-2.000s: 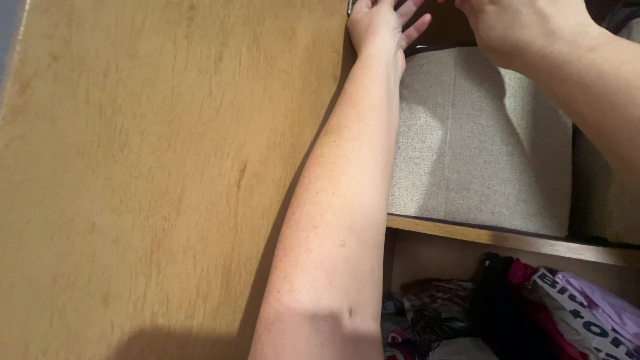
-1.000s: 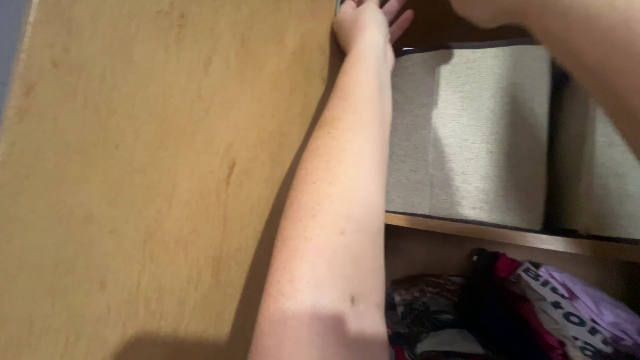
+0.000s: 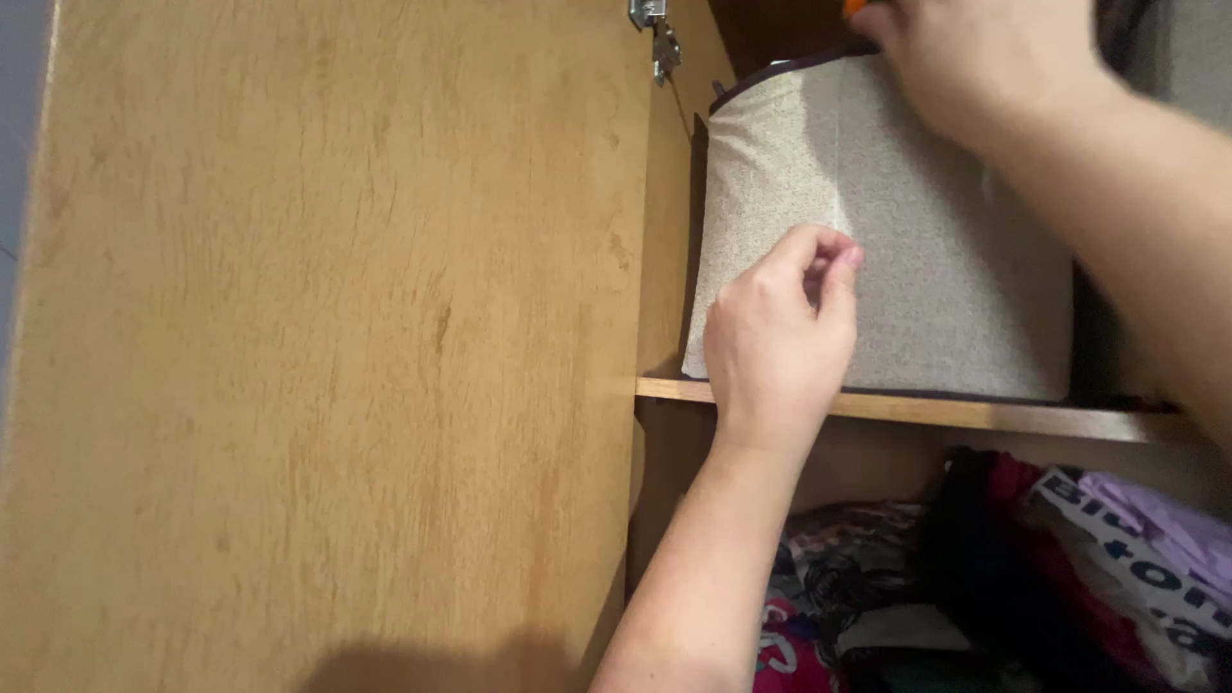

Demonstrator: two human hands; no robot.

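Observation:
A beige fabric storage bin (image 3: 943, 260) with dark trim stands on the wooden shelf (image 3: 924, 408) of a cabinet. In front of the bin's face is my left hand (image 3: 784, 327), its fingertips curled together; whether something small, such as a thread, is pinched there cannot be told. My right hand (image 3: 982, 58) reaches over the bin's upper right part, with a small orange thing (image 3: 854, 8) at its fingers near the top edge of the frame. Most of that orange thing is cut off or hidden.
The wooden cabinet door (image 3: 337, 337) stands open on the left, with a metal hinge (image 3: 664, 43) at its upper right. Another beige bin (image 3: 1189, 58) is at the right. Folded clothes (image 3: 1136, 568), some printed, lie on the shelf below.
My left hand has come down from beside the hinge to the front of the bin, and its spread fingers have drawn together. The bin's left side and the hinge now show.

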